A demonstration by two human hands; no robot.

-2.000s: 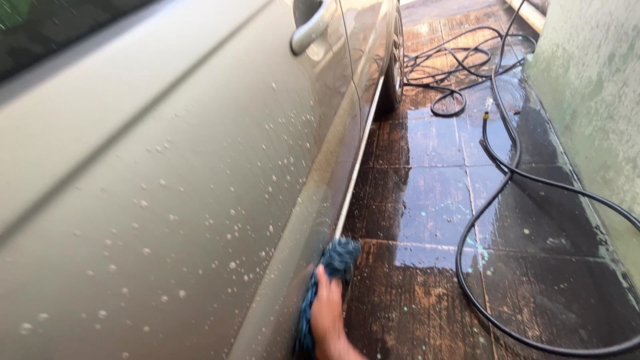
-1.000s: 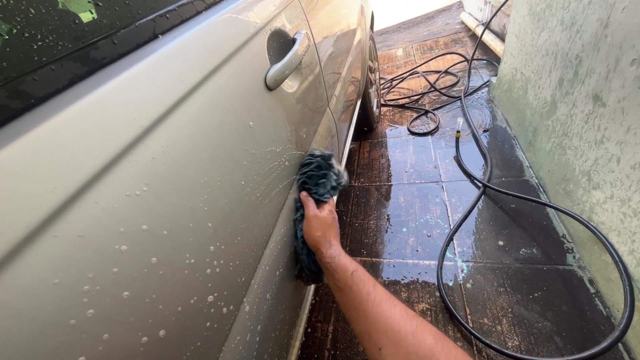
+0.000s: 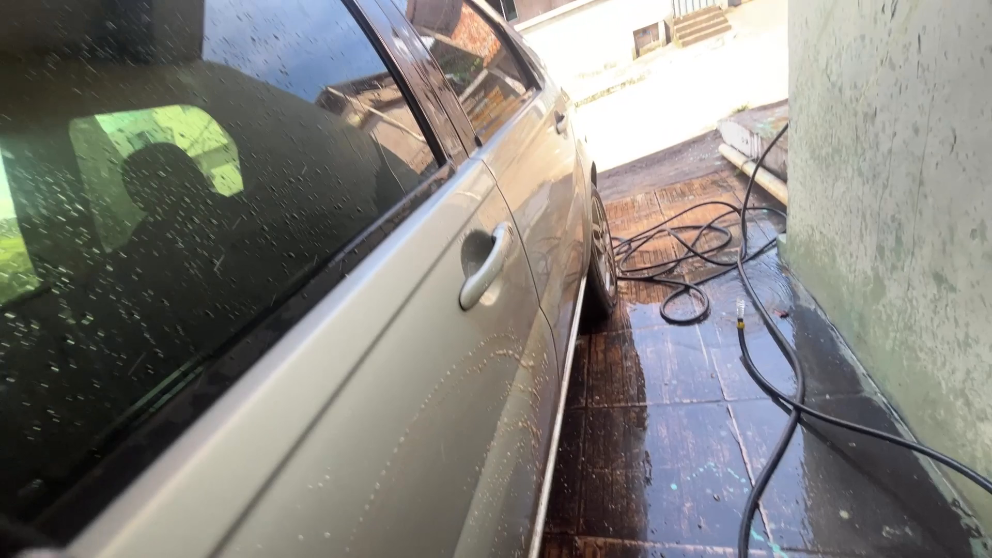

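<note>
Neither of my hands can be made out in the head view, and the dark blue wash mitt or cloth is out of sight too. A beige car door [image 3: 364, 395] fills the lower left and middle, with water drops and a curved line of droplets low on its panel. Above it, the dark side window [image 3: 256, 240] is covered in drops and reflects a dark head shape. The door handle [image 3: 487, 267] sits near the door's rear edge. Farther along are another door [image 3: 535, 178] and a wheel [image 3: 602, 252].
A black hose [image 3: 792, 387] lies looped on wet brown floor tiles [image 3: 682, 449], with a second hose end [image 3: 740, 314] that has a yellow band. A stained pale wall [image 3: 883, 194] bounds the right side. A pale pipe [image 3: 756, 172] lies at its far corner.
The hand and the dark blue mitt or cloth, on the lower door in the earlier frames, have left the view. A curved droplet trail now shows there. The view has swung up.
</note>
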